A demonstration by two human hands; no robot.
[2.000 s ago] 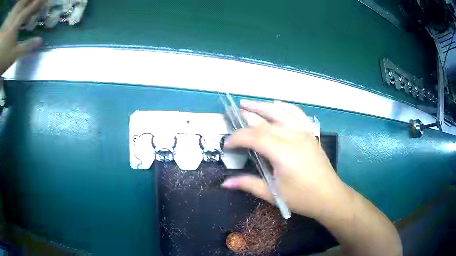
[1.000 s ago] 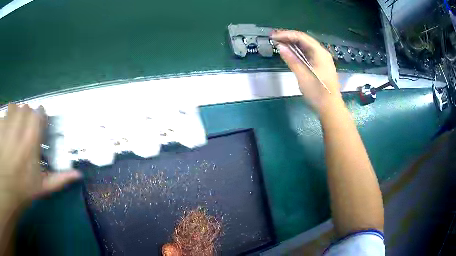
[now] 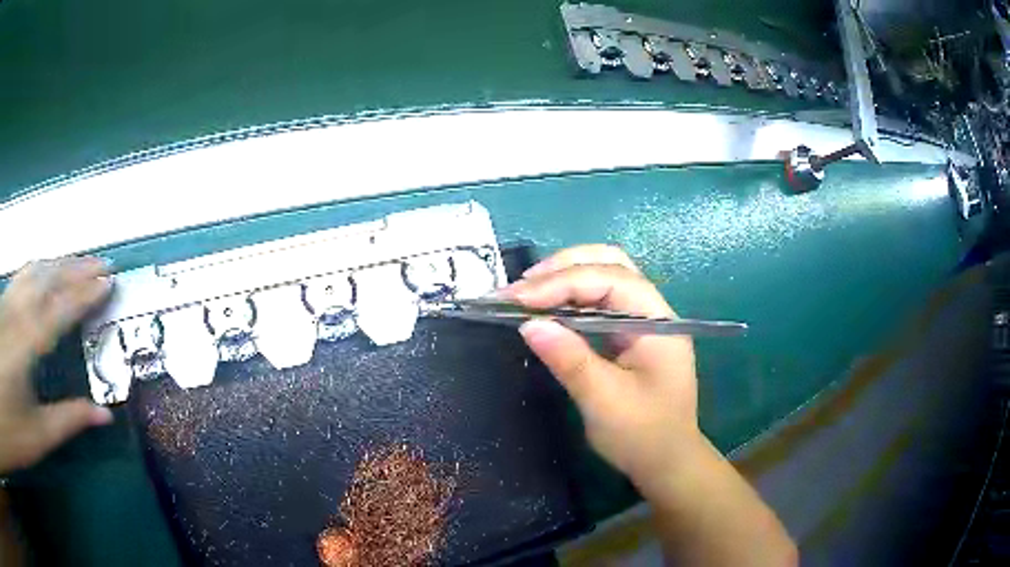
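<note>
A silver-grey fixture bar (image 3: 290, 255) lies above the black tray (image 3: 487, 454), its tabbed edge over the tray's upper part. Several wound coils (image 3: 232, 321) sit in its recesses. My left hand (image 3: 50, 354) holds the bar's left end between fingers and thumb. My right hand (image 3: 615, 354) grips slim metal tweezers (image 3: 665, 326) like a pen. Their tips are at the rightmost coil (image 3: 432, 282); whether they pinch a wire is too small to tell. Orange-brown wire scrap (image 3: 393, 504) lies on the tray, with a small round lump (image 3: 336, 546) at its edge.
Other loaded fixtures (image 3: 665, 53) lie on the green belt beyond the pale strip (image 3: 388, 144). A metal post with a red-and-silver knob (image 3: 802, 168) stands at the right. Dark machinery and wires (image 3: 941, 66) are at the upper right.
My right hand has left the fixtures on the far belt and come down to the near bar's right end with the tweezers. My left hand stays at the bar's left end.
</note>
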